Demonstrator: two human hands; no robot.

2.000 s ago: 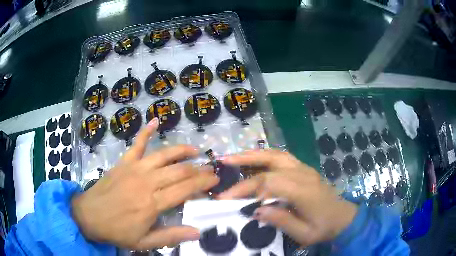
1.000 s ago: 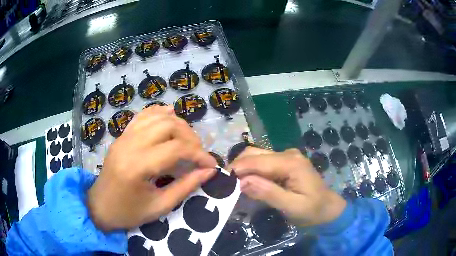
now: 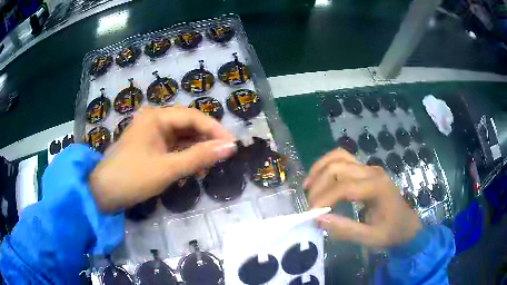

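Note:
My left hand (image 3: 147, 158) pinches a notched black adhesive disc (image 3: 254, 150) at its edge. The disc is over a round display module (image 3: 271, 170) whose gold circuitry shows at the lower right; whether they touch is unclear. My right hand (image 3: 361, 195), somewhat blurred, holds the upper right corner of the white release liner sheet (image 3: 236, 236). The sheet has a blank upper part and notched black discs below, and lies over the tray's lower right. The clear blister tray (image 3: 186, 228) holds gold-backed modules in the upper rows and plain black ones lower. My left hand hides some of them.
A second clear tray (image 3: 350, 122) with black discs lies right, beside a crumpled white tissue (image 3: 438, 114). Left of the working tray are a spare sticker sheet (image 3: 60, 146) and a white strip (image 3: 26, 181). White edging (image 3: 328, 79) crosses behind.
My left hand has left the sheet with a disc and moved over a module. My right hand has moved right and down, holding the sheet, which has turned and shifted right.

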